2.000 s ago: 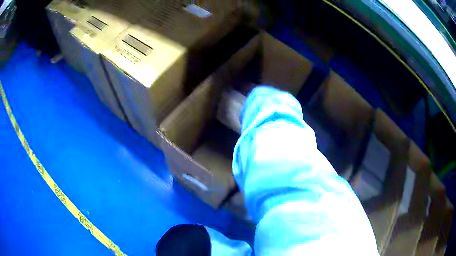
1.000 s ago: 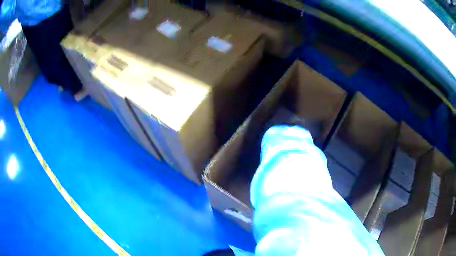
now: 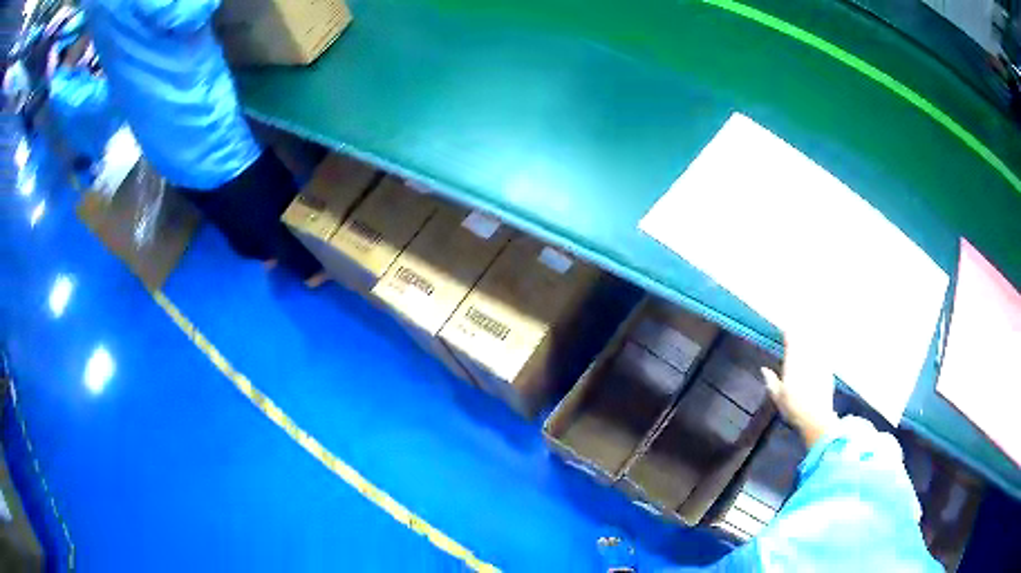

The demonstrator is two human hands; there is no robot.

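Note:
My right hand [image 3: 804,386] is at the bench's front edge, beside the near edge of a large blank white sheet [image 3: 801,241]. Its thumb is apart from the fingers and nothing shows in it; the fingers blend partly with the sheet. Below, an open brown carton [image 3: 593,442] holds dim, pale boxes [image 3: 658,349] towards its bench side. More open cartons [image 3: 672,487] with pale boxes stand to its right, partly behind my blue sleeve. My left hand is not in view.
A pink-edged sheet [image 3: 987,347] lies right of the white sheet on the green bench [image 3: 504,101]. Closed cartons [image 3: 498,336] stand partly under the bench. A person in blue [image 3: 185,90] stands at the far left beside a carton on the bench [image 3: 286,28]. A yellow line [image 3: 302,439] crosses the blue floor.
The view has lifted and swung to show the bench. My right hand has come out of the open carton, where it was hidden, up to the bench edge. Pale boxes now show in that carton.

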